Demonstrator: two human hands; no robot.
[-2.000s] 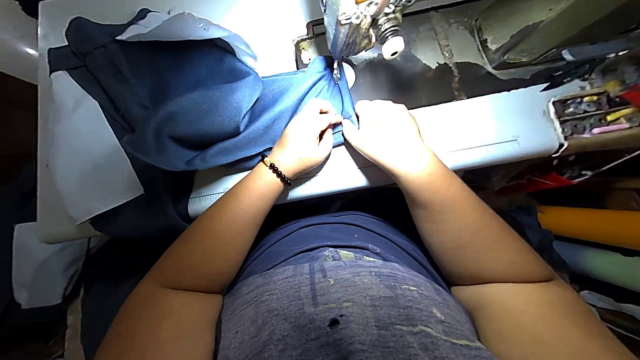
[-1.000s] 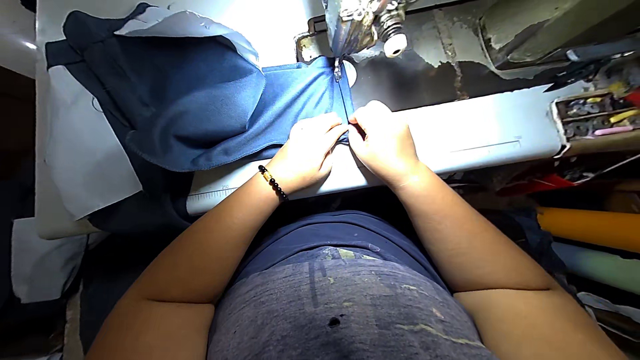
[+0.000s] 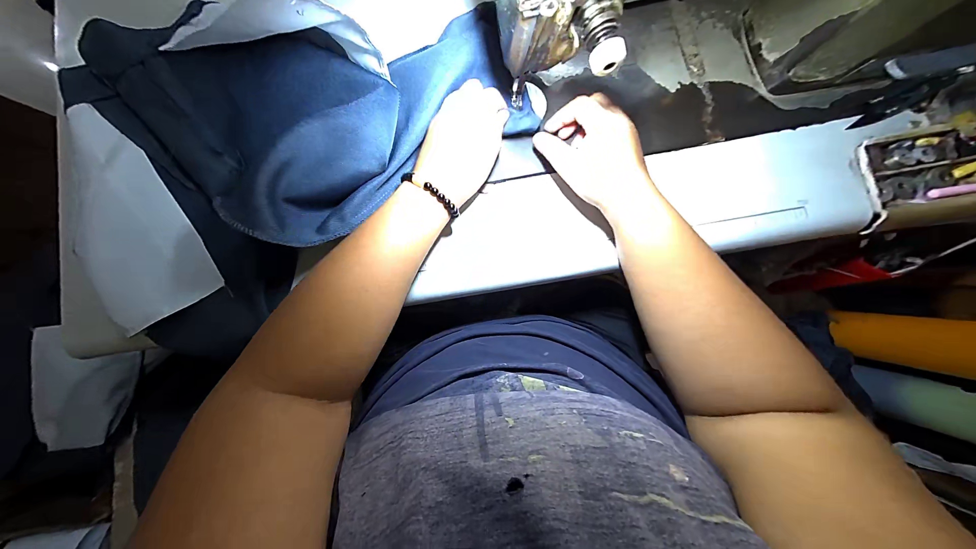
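Observation:
Blue fabric [image 3: 320, 137] spreads over the left of the sewing table and runs under the needle [image 3: 518, 93] of a sewing machine [image 3: 537, 34]. My left hand [image 3: 463, 141], with a dark beaded bracelet [image 3: 433, 193] at its wrist, rests on the fabric just left of the needle, fingertips pressed down on it. At the right of the needle, my right hand [image 3: 595, 145] has thumb and fingers bent toward each other near the fabric's edge. Whether it pinches any fabric or thread cannot be told. Pale pieces [image 3: 141, 221] lie against the blue fabric at the left.
The pale table edge [image 3: 747, 206] runs across in front of my body. A tray of small metal parts [image 3: 915, 171] sits at the right, with dark scissors or a similar tool [image 3: 907, 95] behind it. Orange [image 3: 907, 343] and pale green rolls [image 3: 915, 400] lie low at the right.
My hands, close together on the fabric in front of the needle, have moved apart and up to either side of it. The fabric edge that lay between them now sits close by the needle.

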